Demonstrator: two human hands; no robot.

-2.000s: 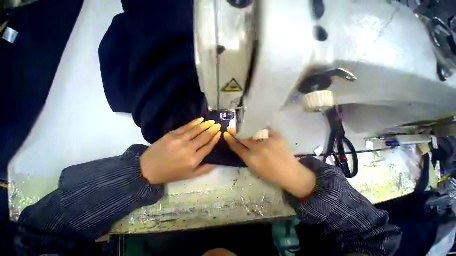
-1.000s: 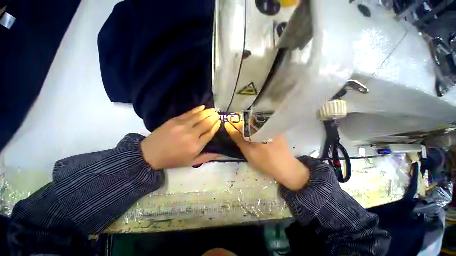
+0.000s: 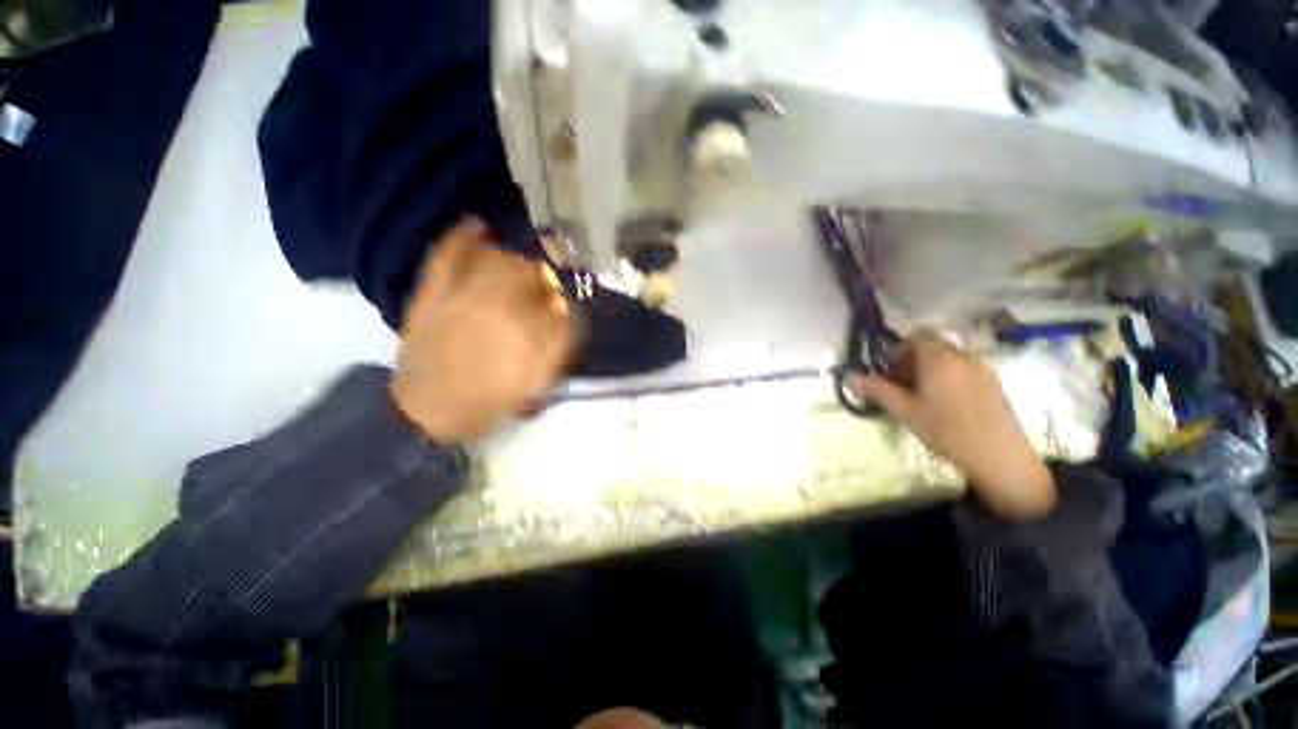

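The dark navy garment (image 3: 406,128) lies in folds left of the sewing machine head, and its narrow end (image 3: 634,335) extends right below the needle area. My left hand (image 3: 484,342) is blurred, its fingers curled on the cloth beside the presser foot (image 3: 570,278); its fingertips are partly hidden. My right hand (image 3: 954,406) is at the handle loops of the black scissors (image 3: 854,292), thumb and fingers around them. The scissors lie under the machine arm, blades pointing away from me.
The white sewing machine (image 3: 883,143) spans the back and right. A dark cord (image 3: 740,382) runs along the table's worn front edge (image 3: 683,491). More navy cloth (image 3: 86,214) is at the far left with a white label. Clutter and a blue stick (image 3: 1046,331) are at right.
My right hand has left the cloth at the needle and moved right to the scissors. My left hand has curled from lying flat on the cloth. The camera view has shifted.
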